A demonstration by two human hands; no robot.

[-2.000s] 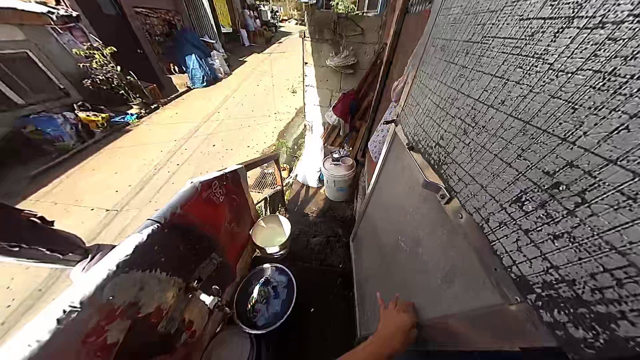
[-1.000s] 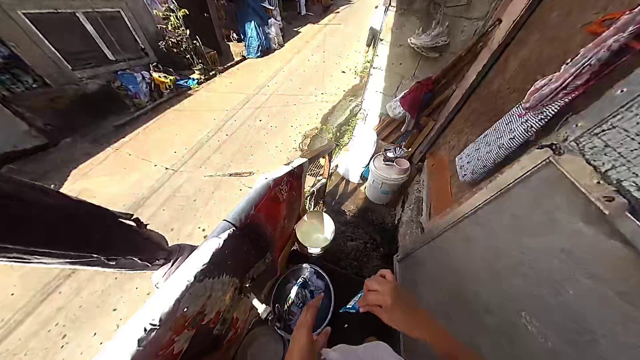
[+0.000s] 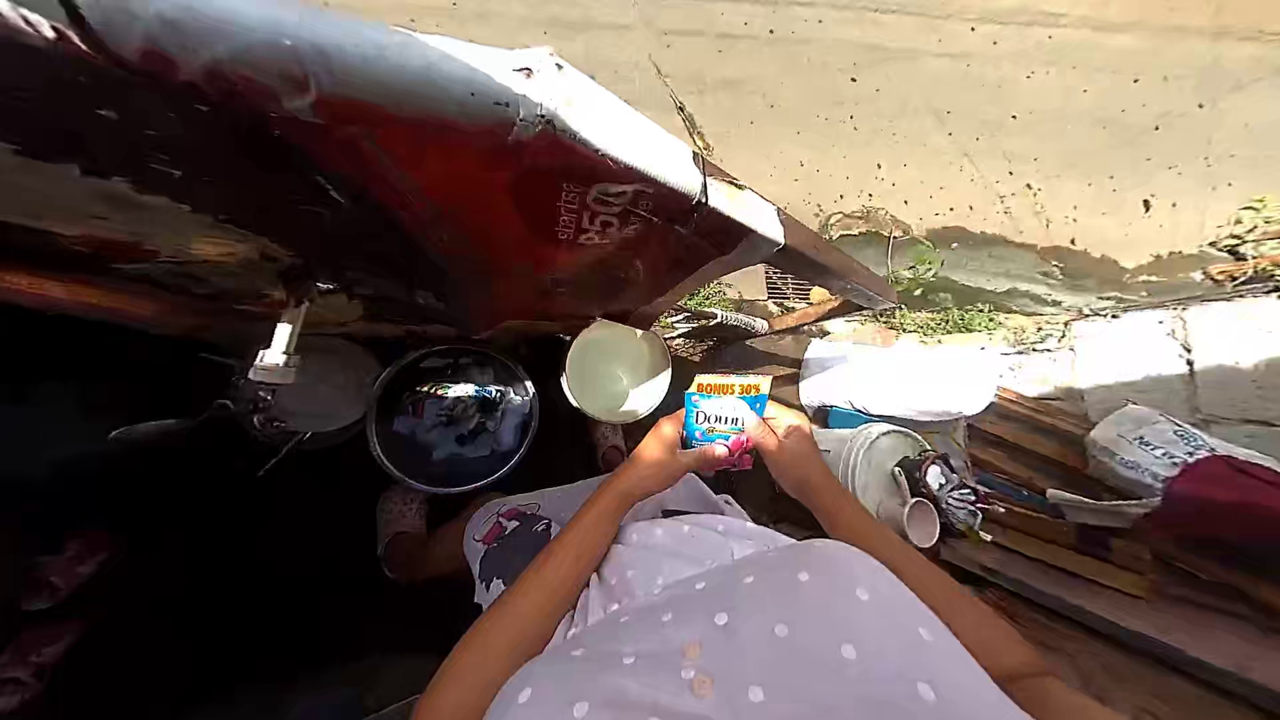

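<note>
Both hands grip a blue Downy fabric softener sachet (image 3: pixel 722 420) with a yellow top band, held in front of my body. My left hand (image 3: pixel 660 458) pinches its left edge and my right hand (image 3: pixel 787 447) its right edge. Just beyond and left of them stands a white bucket (image 3: pixel 617 371) holding pale cloudy liquid. Further left is a dark round basin (image 3: pixel 455 465) with cloth in water. A white plastic tap (image 3: pixel 281 346) is at the left, over a round container (image 3: pixel 325 385) in shadow.
A red printed tarpaulin barrier (image 3: pixel 470 200) runs across the upper left. At right stand a white pail (image 3: pixel 868 460) with a cup (image 3: pixel 920 522) and cloth on top, wooden planks (image 3: pixel 1040 540), and a white sack (image 3: pixel 1150 450). A sunlit concrete road (image 3: pixel 900 110) lies beyond.
My hands, apart in the frame from a second ago with a small blue packet in the right, are now together on the sachet. The view has swung strongly downward and turned.
</note>
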